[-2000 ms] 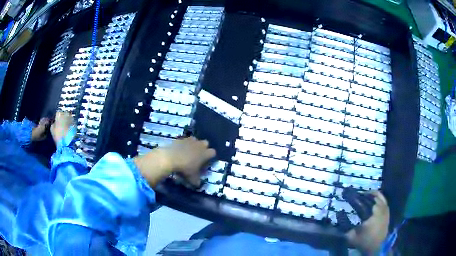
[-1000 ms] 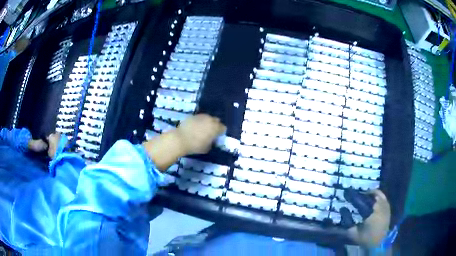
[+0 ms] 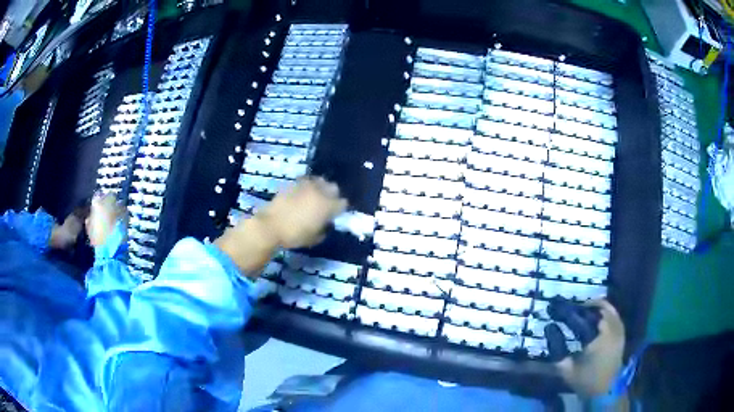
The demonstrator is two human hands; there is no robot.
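Note:
Silver multi-opening housings point(image 3: 495, 209) fill several columns in a black tray point(image 3: 483, 359). My left hand point(image 3: 302, 216), blurred and bare, is closed on one end of a loose silver housing point(image 3: 352, 224) in the gap between columns. The other end of this housing is beside the left edge of the wide block. My right hand point(image 3: 591, 342), with black coverings on its fingers, is at the bottom right corner of the block. Its covered fingertips are apart over the end housings; whether they grip one cannot be told.
Another person's hands point(image 3: 103, 219) are at a tray of housings on the left. A blue cord point(image 3: 148, 72) hangs over that tray. A further housing column point(image 3: 678, 161) lies on the green mat point(image 3: 684, 310) at right. Small white pieces point(image 3: 238, 125) line the columns.
The loose housing lay diagonally on the tray floor earlier; my left hand has moved up to it, taken hold, and the housing is now lower. My right hand has stayed nearly still.

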